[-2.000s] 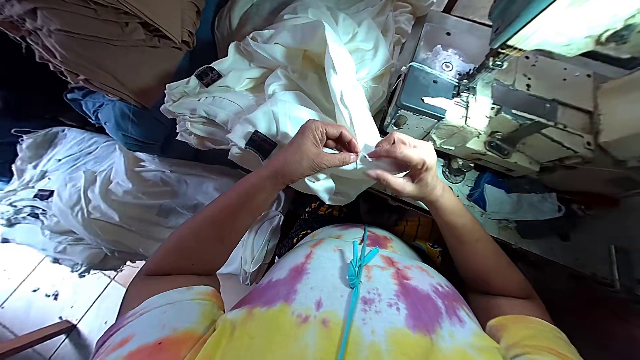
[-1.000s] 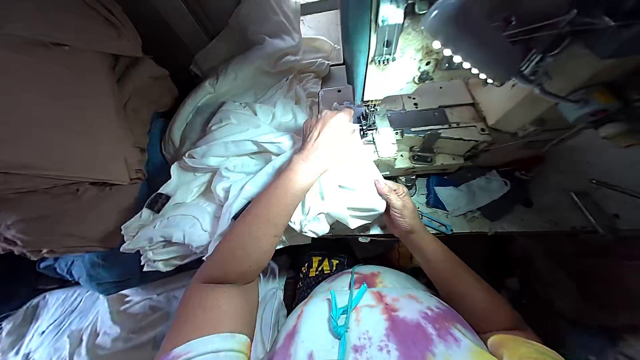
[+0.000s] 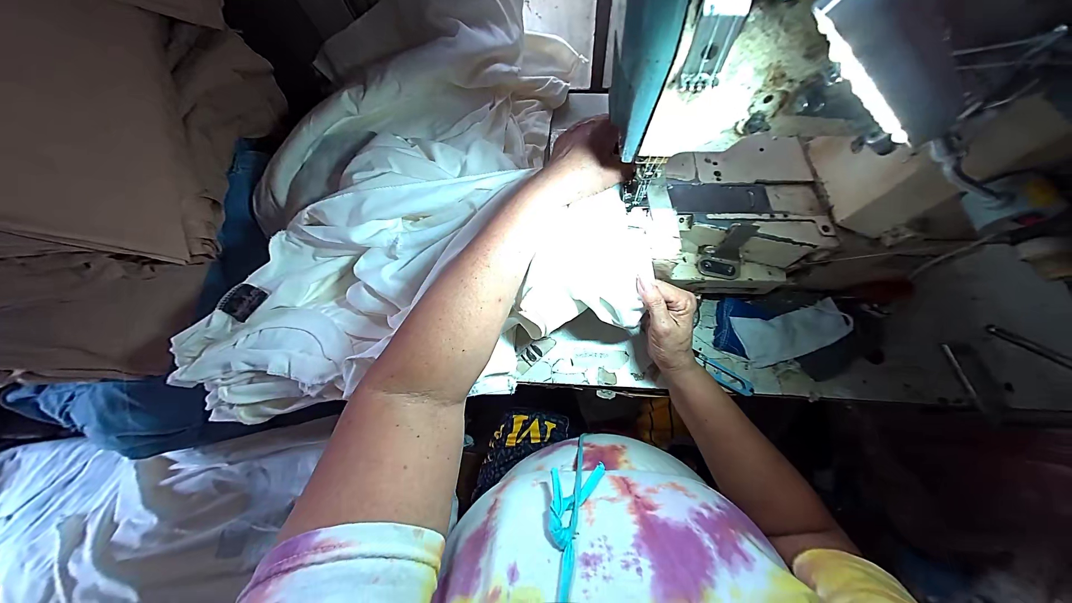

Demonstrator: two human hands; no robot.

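White fabric [image 3: 578, 260] lies brightly lit at the needle area of an industrial sewing machine [image 3: 737, 201]. My left hand [image 3: 590, 159] rests on the fabric's far part, left of the needles and presser foot [image 3: 641, 186]; its fingers are partly hidden beside the machine head. Near the table's front edge, my right hand [image 3: 670, 322] pinches the fabric's right edge between thumb and fingers. A heap of white garments [image 3: 394, 243] adjoins the piece on the left, with a dark label [image 3: 242, 302] showing on it.
A lamp [image 3: 888, 67] hangs at upper right. Blue and white cloth scraps [image 3: 779, 331] and light-blue thread snips [image 3: 727, 373] lie right of my right hand. Brown folded fabric [image 3: 92, 134] is stacked at left, above blue denim [image 3: 126, 414] and more white cloth [image 3: 159, 519].
My hands were together on the white fabric in front of the machine; now they are apart, the left at the needle area and the right at the near edge. The view has shifted.
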